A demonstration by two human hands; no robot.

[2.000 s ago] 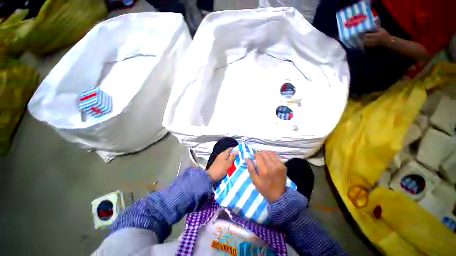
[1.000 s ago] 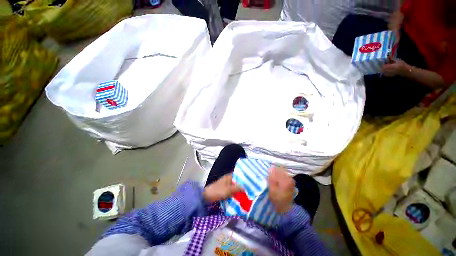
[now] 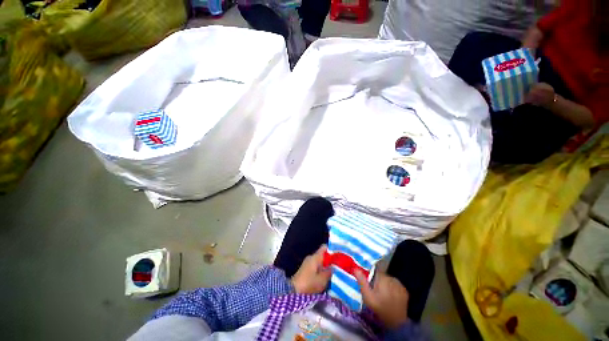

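A blue-and-white striped cover [image 3: 357,243] with a red band is held over my lap, between my dark knees. My left hand [image 3: 312,272] grips its left edge by the red band. My right hand [image 3: 385,296] grips its lower right side, thumb on the front near the red band. The fingers behind the cover are hidden.
Two open white woven sacks stand ahead; the left [image 3: 193,166] holds a striped cover [image 3: 155,128], the right [image 3: 374,214] two off-white ones. An off-white cover [image 3: 153,273] lies on the floor. A yellow sack [image 3: 494,233] is at right. Another person [image 3: 554,100] holds a striped cover.
The striped cover in my hands has turned, with its red band now slanting across the front. My right hand has moved down its right side. The other person's cover has also tilted.
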